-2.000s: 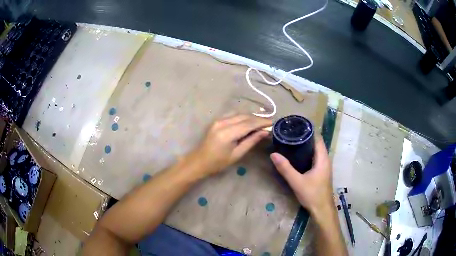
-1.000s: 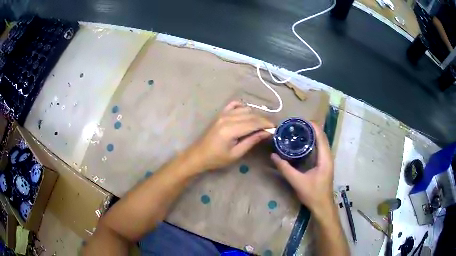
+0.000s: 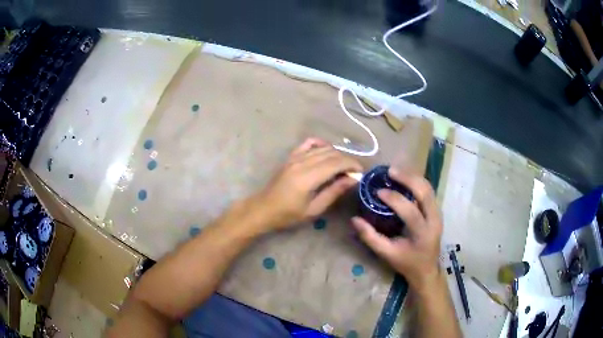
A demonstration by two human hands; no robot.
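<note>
The black cylindrical housing (image 3: 379, 210) stands tilted over the brown board, its round end facing up. My right hand (image 3: 408, 228) holds it from the right, with fingers over the top face and the thumb at the lower left. My left hand (image 3: 309, 181) pinches the small white plug (image 3: 355, 176) of the white cable (image 3: 367, 153) at the housing's left upper edge. Whether the plug is seated in the housing cannot be told. The cable passes behind my left hand and runs back over the conveyor.
Black units ride on the dark conveyor (image 3: 264, 33) behind. A cardboard box of round parts (image 3: 61, 254) is at left, below a black tray (image 3: 40, 86). A dark screwdriver (image 3: 459, 282), a thin pick (image 3: 490, 292) and a silver-blue feeder (image 3: 562, 264) lie at right.
My right hand's fingers have moved from the housing's side onto its top face. My left hand stays at the plug. Black units on the conveyor have moved left.
</note>
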